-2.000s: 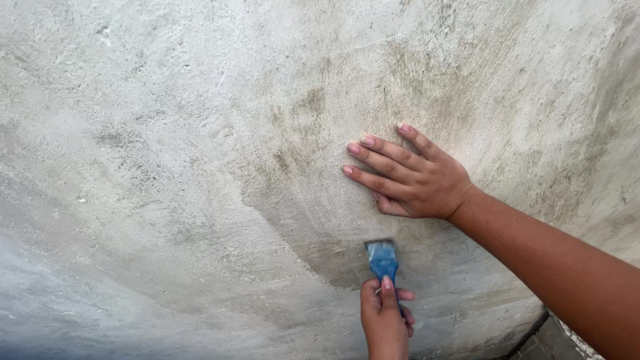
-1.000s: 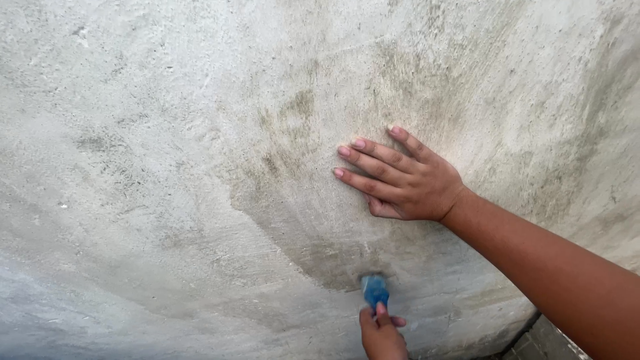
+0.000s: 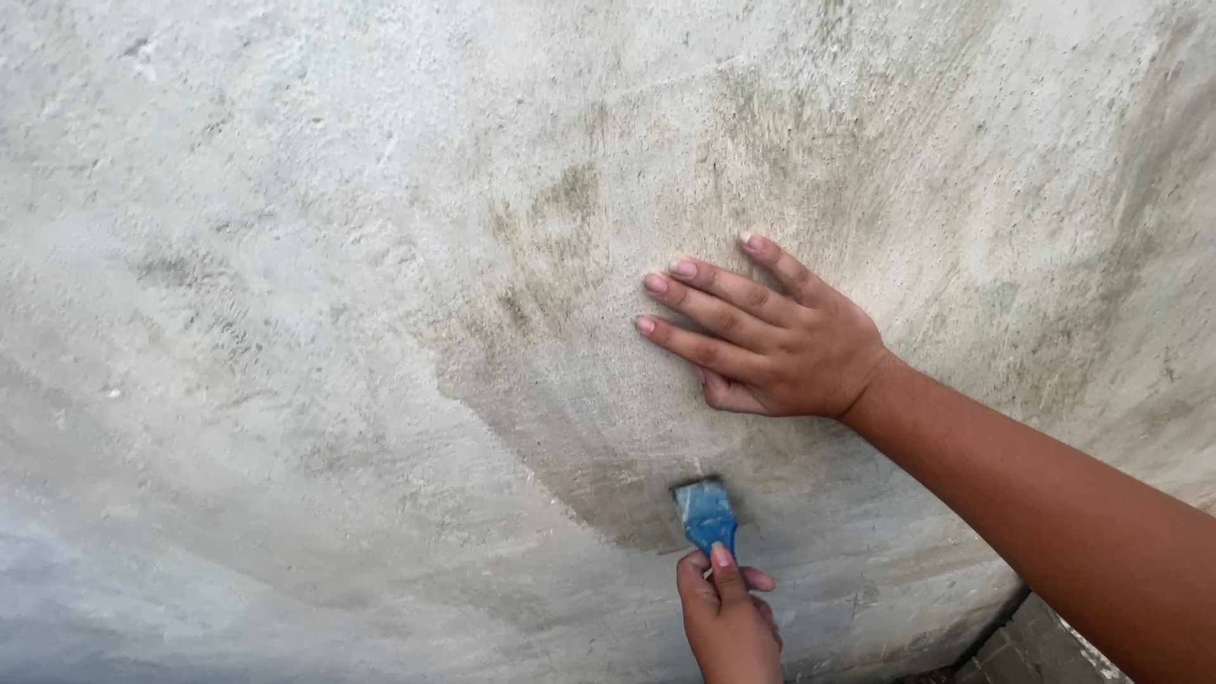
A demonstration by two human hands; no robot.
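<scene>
My left hand (image 3: 730, 608) is at the bottom of the head view, its thumb and fingers closed on the handle of a flat blue hand tool (image 3: 706, 513). Whether that tool is a brush or a scraper cannot be told for sure. Its dark front edge points up and lies against the rough, stained wall (image 3: 313, 380), within a darker grey-brown patch. Above and to the right, my right hand (image 3: 779, 332) rests palm down on the wall with fingers spread, holding nothing. Its forearm comes in from the lower right. The left palm is hidden.
Greenish-brown stains mark the wall above and left of my right hand, and more run along its right side. At the lower right, the wall's dark bottom edge meets grey paving (image 3: 1031, 646), partly covered by my right forearm.
My left hand first moved down the wall with the blue tool, then came back up, nearer to my right hand. The right hand has stayed flat on the wall in about the same place.
</scene>
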